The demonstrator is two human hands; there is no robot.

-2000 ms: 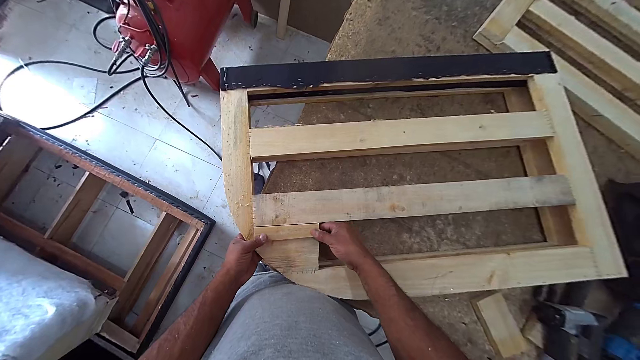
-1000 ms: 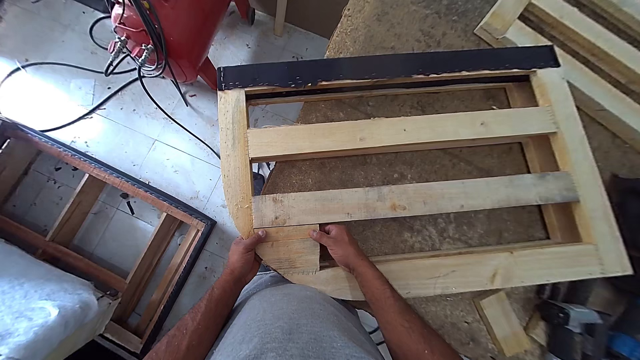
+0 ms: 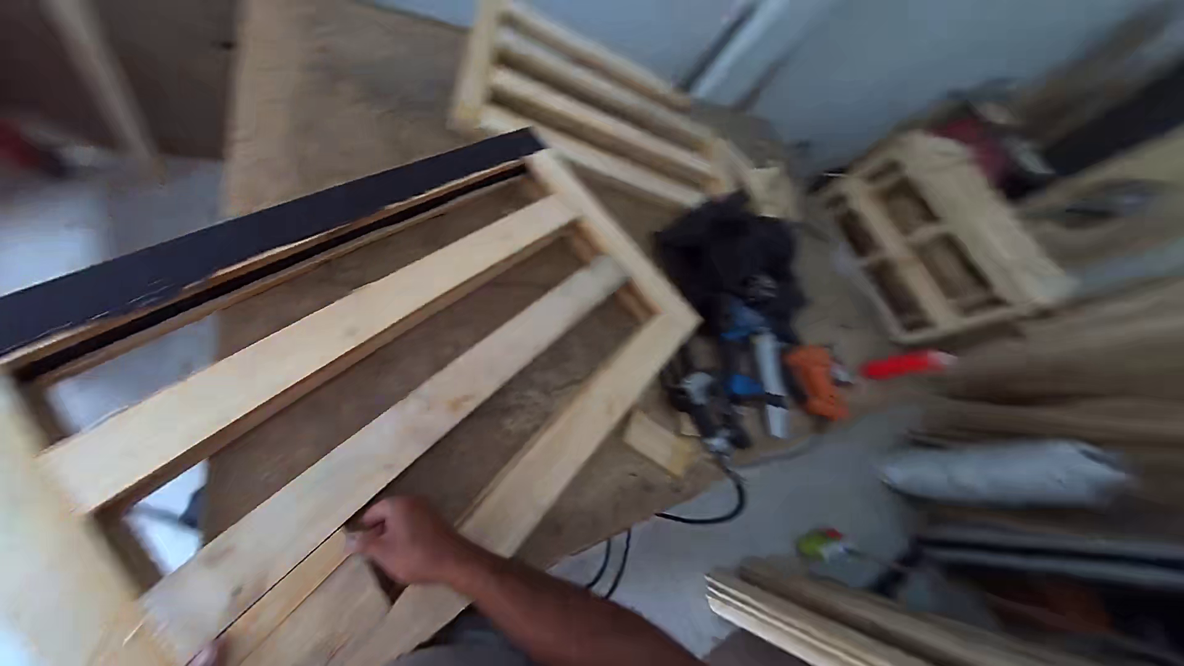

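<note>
A wooden slatted frame (image 3: 592, 416) with a dark strip (image 3: 277, 222) along its far edge lies on the workbench. Two slats cross it, and short wood pieces (image 3: 314, 606) fill part of its near left corner. My right hand (image 3: 402, 539) pinches the end of the short piece beside the nearer slat (image 3: 398, 439). Of my left hand (image 3: 209, 654) only a fingertip shows at the bottom edge, by the same short pieces; its grip is hidden.
Behind lies another slatted frame (image 3: 601, 111). Right of my frame are a black cloth (image 3: 731, 250), several power tools (image 3: 758, 370), an orange tool (image 3: 816, 381) and a wood offcut (image 3: 657, 444). Farther right stand a wooden frame with openings (image 3: 934, 240) and stacked boards (image 3: 814, 620).
The view has swung far to the right, bringing in the tools and boards there. My right hand stays at the short wood pieces; most of my left hand has left the view.
</note>
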